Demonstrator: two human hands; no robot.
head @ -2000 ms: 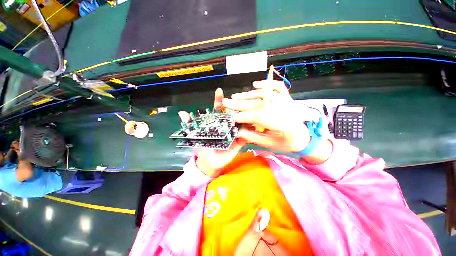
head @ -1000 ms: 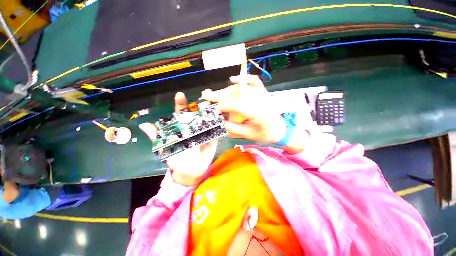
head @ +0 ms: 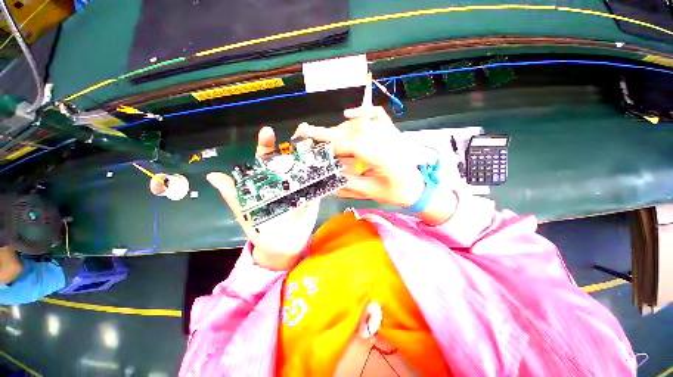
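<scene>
A green stack of two circuit boards [head: 288, 179], crowded with parts, is held tilted above the green bench. An orange block shows on its far edge. My left hand [head: 277, 232] holds the stack from below and at its left side, with fingertips showing behind it. My right hand [head: 380, 158], with a blue wrist strap [head: 428, 184], touches the stack's right end. A thin yellow stick [head: 367, 90] stands up from between the right hand's fingers. The undersides of the boards are hidden.
Pale round pots [head: 175, 187] with a yellow stick stand at left. A calculator [head: 488, 160] lies beside a white sheet [head: 441, 140] at right. A white label card [head: 334, 74] is on the rail, small green boards [head: 458, 76] in the channel. A person's blue sleeve [head: 33, 281] shows at far left.
The board stack has moved left since two seconds ago and its near long edge now slants up to the right. Both hands remain on it. The camera view has shifted.
</scene>
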